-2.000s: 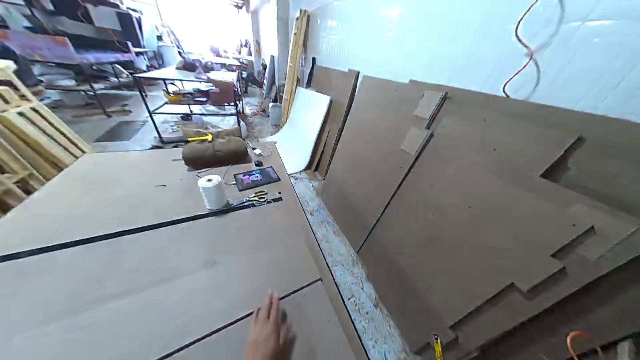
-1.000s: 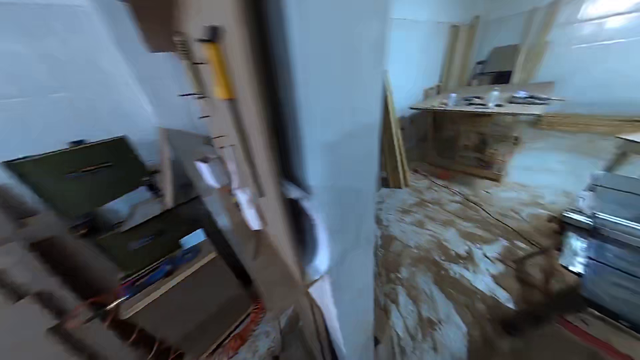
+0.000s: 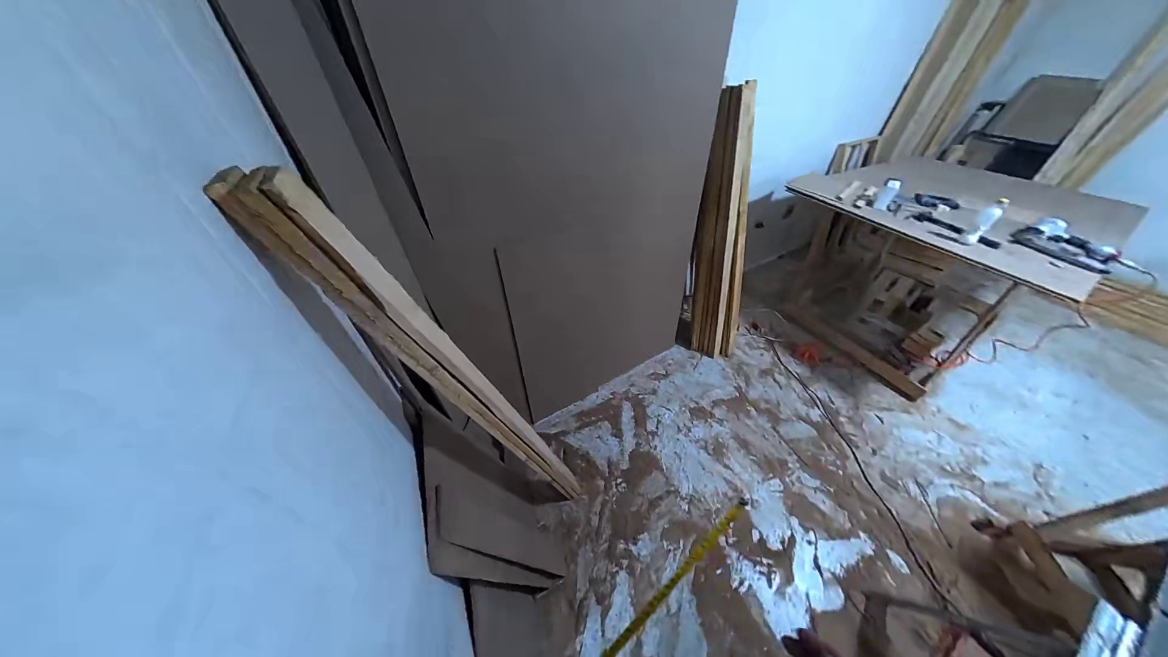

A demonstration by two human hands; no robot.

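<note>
A yellow tape measure blade (image 3: 675,579) reaches up from the bottom edge over the stained floor, its dark hooked end in view. Its case is outside the frame, and what holds it is hidden. Neither my left hand nor my right hand can be made out. A small dark reddish shape (image 3: 808,643) shows at the bottom edge right of the blade; I cannot tell what it is. Left of the blade, several wooden strips (image 3: 392,310) lean against the pale wall. Large brown boards (image 3: 557,182) stand upright behind them.
More wooden strips (image 3: 721,219) stand at the big board's right edge. A worktable (image 3: 995,260) with bottles and tools is at the right, wood offcuts beneath it. A dark cable (image 3: 849,443) runs over the floor. Blurred wooden frame pieces (image 3: 1049,566) lie at the lower right.
The view has swung far away from the large table with brown boards. The hand seen over that table two seconds ago is out of sight. An extended tape blade now shows.
</note>
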